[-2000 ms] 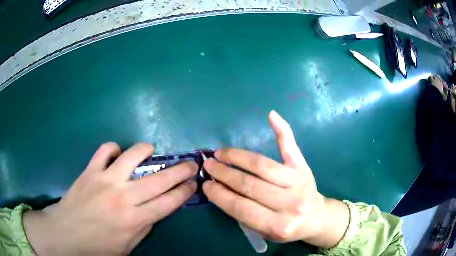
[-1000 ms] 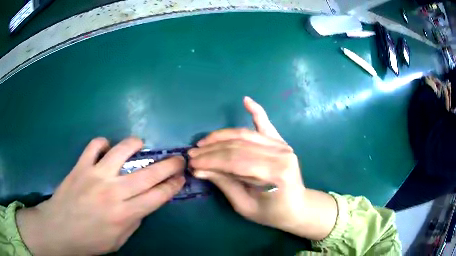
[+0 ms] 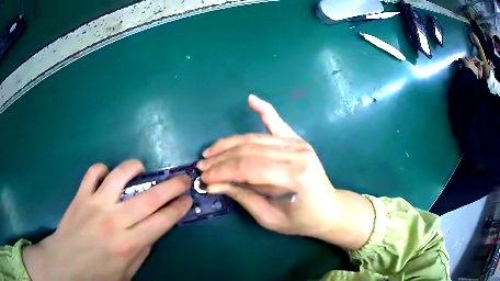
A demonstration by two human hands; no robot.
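A dark blue-black phone housing (image 3: 205,211) lies open side up on the green bench, partly hidden by both hands. A white-silver rectangle (image 3: 139,189) shows at its left end and a round silver-white disc (image 3: 199,184) near its middle. My left hand (image 3: 126,214) lies over the housing and holds it with the fingertips. My right hand (image 3: 268,178) has its fingertips at the disc, index finger or thumb raised away. A thin grey metal tool (image 3: 282,196) shows under the right palm; its tip is hidden.
The green bench (image 3: 219,88) has a pale speckled strip (image 3: 109,34) along its far edge. A white pointed stick (image 3: 382,46), a grey-white rounded object (image 3: 351,9) and dark housings (image 3: 418,30) lie at upper right. A dark object (image 3: 12,33) is at upper left. Another person's dark sleeve (image 3: 472,115) is at right.
My right hand has turned and shifted left over the housing, baring the disc. The pale rounded blade seen below the right palm is now out of sight. The whole view has shifted slightly.
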